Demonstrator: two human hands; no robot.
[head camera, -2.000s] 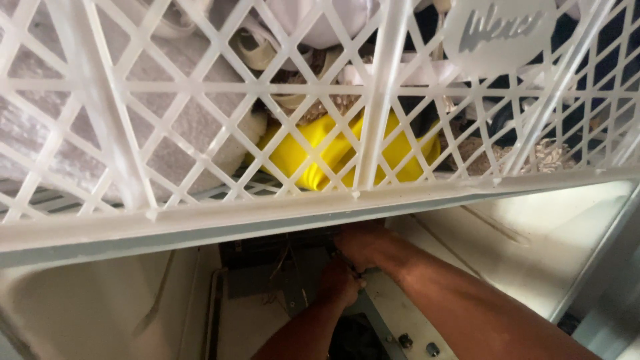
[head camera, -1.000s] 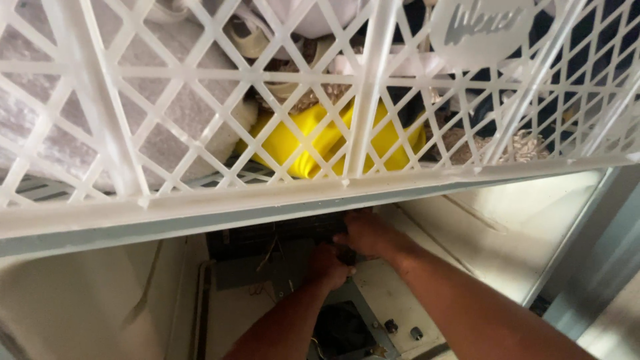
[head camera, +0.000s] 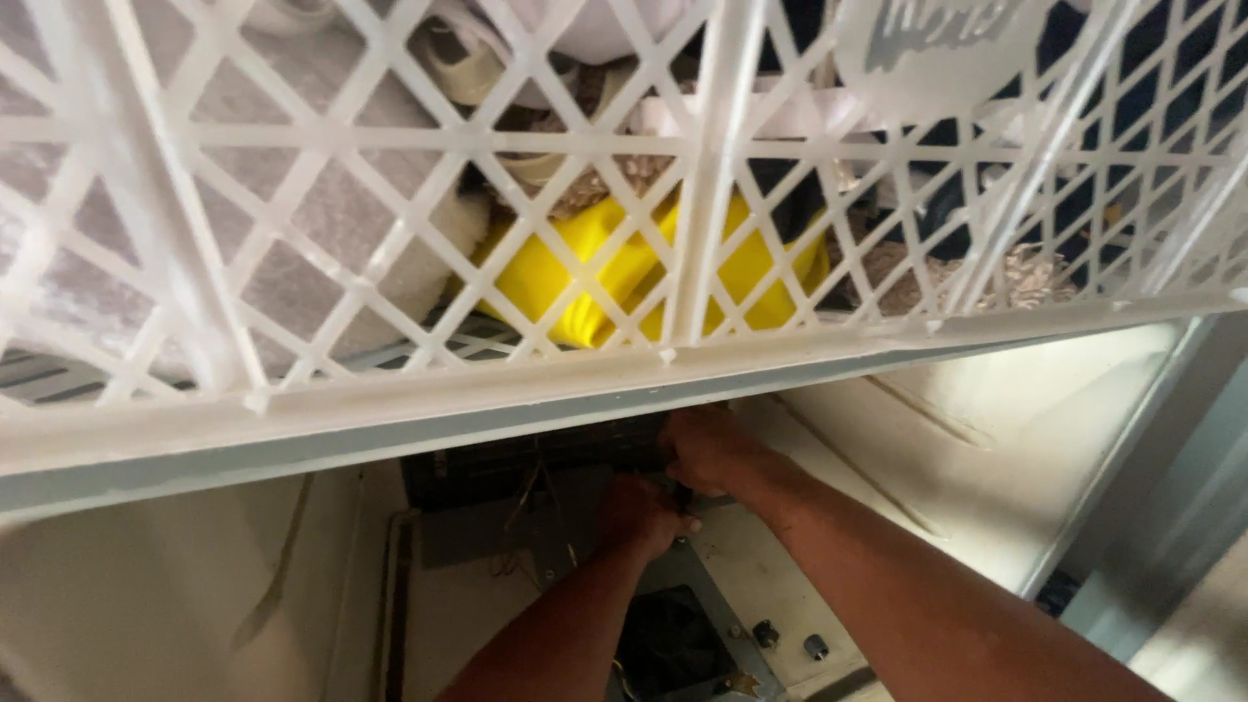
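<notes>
My left hand (head camera: 642, 519) is curled low over a grey metal plate (head camera: 573, 492) inside a pale cabinet, its fingers around something small and dark that I cannot identify. Just above and to the right, my right hand (head camera: 704, 450) is bent close to the same dark piece; its fingertips are partly hidden. The two hands are side by side, near a dark finned or slatted part (head camera: 468, 468) at the back. Thin wires (head camera: 539, 487) rise left of my left hand. A black square fan (head camera: 673, 639) sits in the plate below the hands.
A white plastic lattice basket (head camera: 717, 175) holding fabric items and a yellow cloth or bag (head camera: 604, 273) stands on a grey ledge (head camera: 409, 434) above my arms. Pale cabinet walls (head camera: 175, 585) flank them. Two small dark knobs or fittings (head camera: 816, 646) lie right of the fan.
Both hands stay close together at the same part of the metal plate, with small shifts of the fingers and wrists. The view has shifted slightly.
</notes>
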